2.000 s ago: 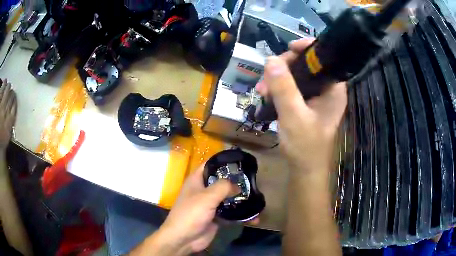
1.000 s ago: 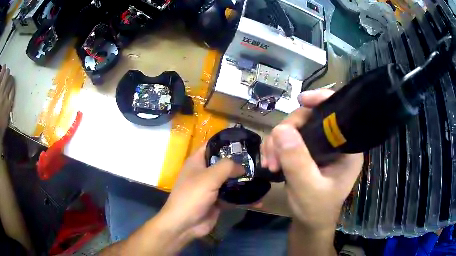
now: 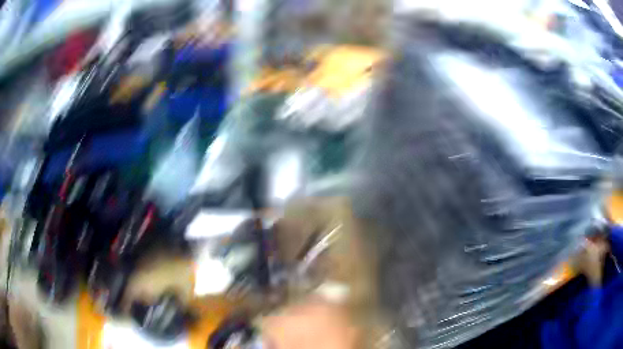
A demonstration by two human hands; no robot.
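Observation:
The whole picture is strongly blurred. A skin-toned patch, seemingly my right hand (image 3: 311, 328), is cut off by the bottom edge; its fingers and anything in it cannot be made out. A dark round camera housing (image 3: 236, 335) shows partly at the bottom edge, just left of that patch. Another dark housing (image 3: 162, 317) lies on the white sheet at lower left. The white screw feeder (image 3: 215, 255) stands behind them. My left hand is not visible. The electric screwdriver cannot be made out.
Stacked ribbed clear trays (image 3: 471, 272) fill the right side. More dark housings with red parts (image 3: 95, 232) crowd the left. Orange-yellow tape (image 3: 89, 320) runs along the bench. A person's blue sleeve (image 3: 594, 307) shows at lower right.
The view has swung upward, so the bench, feeder and housings sit lower in the picture. My left hand has left the picture, and the screwdriver is no longer distinguishable.

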